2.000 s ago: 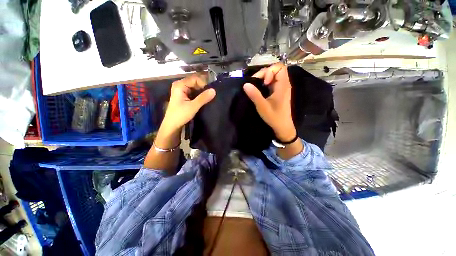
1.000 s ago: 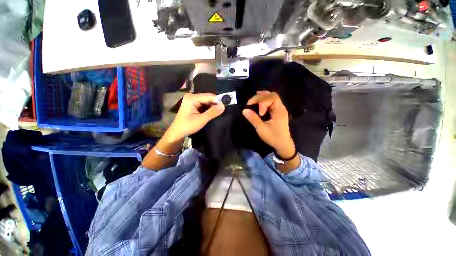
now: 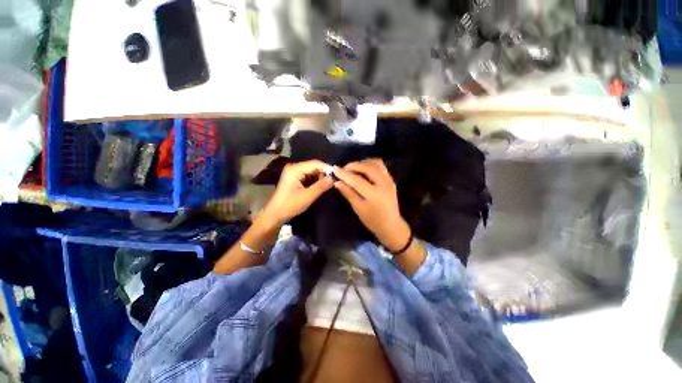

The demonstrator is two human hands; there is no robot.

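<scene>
A black garment (image 3: 437,176) lies bunched on the lap against the table edge. My left hand (image 3: 303,191) and my right hand (image 3: 372,196) meet over it, fingertips together at a small white label (image 3: 330,171). The left fingertips pinch the label; the right fingertips touch it and partly cover it. Whether a button is on it cannot be told. The shiny metal work plate (image 3: 354,126) of the button-sewing machine (image 3: 340,48) is just beyond my hands. The machine head is blurred.
A mobile phone (image 3: 182,45) and a small round black object (image 3: 137,48) lie on the white table (image 3: 112,90). A small blue crate (image 3: 178,164) and a lower blue crate (image 3: 71,299) are on the left. A large lined crate (image 3: 553,224) is on the right.
My hands came back from the machine head towards me, with the white label coming into view. My right hand then moved left to meet the left at the label, now mostly covered.
</scene>
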